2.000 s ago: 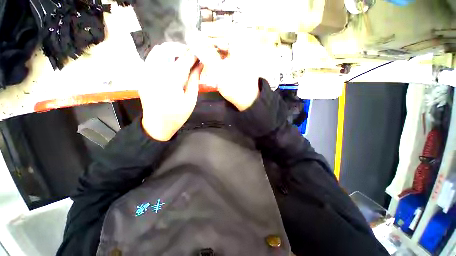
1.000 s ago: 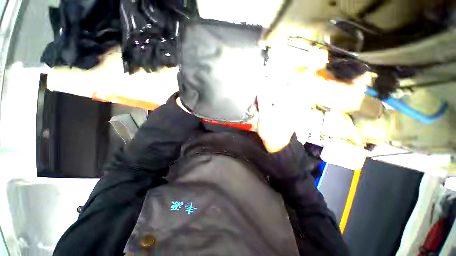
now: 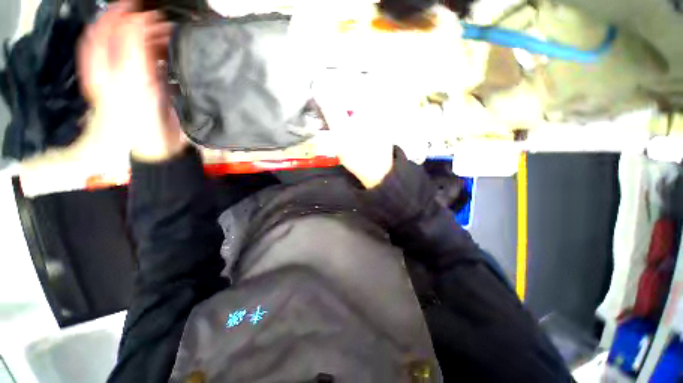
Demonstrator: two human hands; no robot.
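Note:
A grey fabric piece (image 3: 236, 82) lies on the white table, left of the machine's needle area, with a dark edge along its lower side. My left hand (image 3: 129, 78) is motion-blurred at the upper left, beside the fabric and over dark cloth and strips. Its fingers look apart and nothing shows in it. My right hand (image 3: 361, 146) is at the fabric's lower right corner. Glare washes out its fingers, so its grip on the cloth cannot be told. The needle area is also lost in glare.
Dark cloth (image 3: 46, 86) lies at the far left of the table. The red-orange table edge (image 3: 269, 165) runs in front. The pale machine (image 3: 599, 82) with a blue tube (image 3: 539, 46) is upper right. A blue crate (image 3: 466, 202) stands below the table.
My left hand has left the fabric and moved up and left to the dark pile. The fabric shows flat at the table's front. The whole view has shifted.

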